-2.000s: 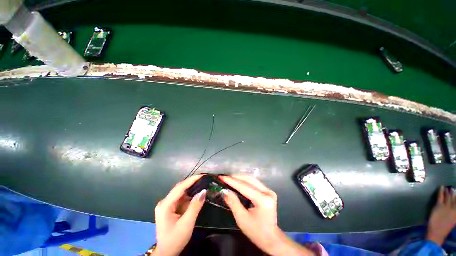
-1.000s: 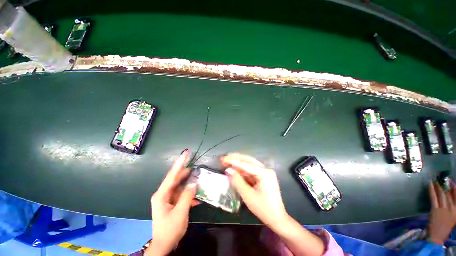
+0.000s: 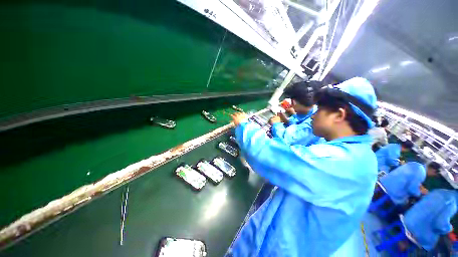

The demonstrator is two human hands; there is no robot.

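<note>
Neither of my hands is in view. A phone unit (image 3: 182, 248) lies nearest, at the bottom edge and cut off by it, with a pale silver-white face and a dark rim. The tweezers (image 3: 123, 216) lie on the dark green bench (image 3: 150, 221) to its left, near the ledge. Farther along the bench, a phone unit (image 3: 191, 177) with some green showing lies beside two more units (image 3: 210, 171) in a slanted row. Another unit (image 3: 228, 148) lies beyond them.
A worn whitish-brown ledge (image 3: 135, 170) divides the bench from the green belt (image 3: 115, 145). Phone units (image 3: 163, 122) lie on the belt. A person in a blue smock (image 3: 321, 175) sits close on the right, one arm extended toward the ledge. More people in blue are beyond.
The view has swung right and up along the line. My hands and the unit they held have left the picture, as have the thin black cables. The neighbour's upper body is now visible.
</note>
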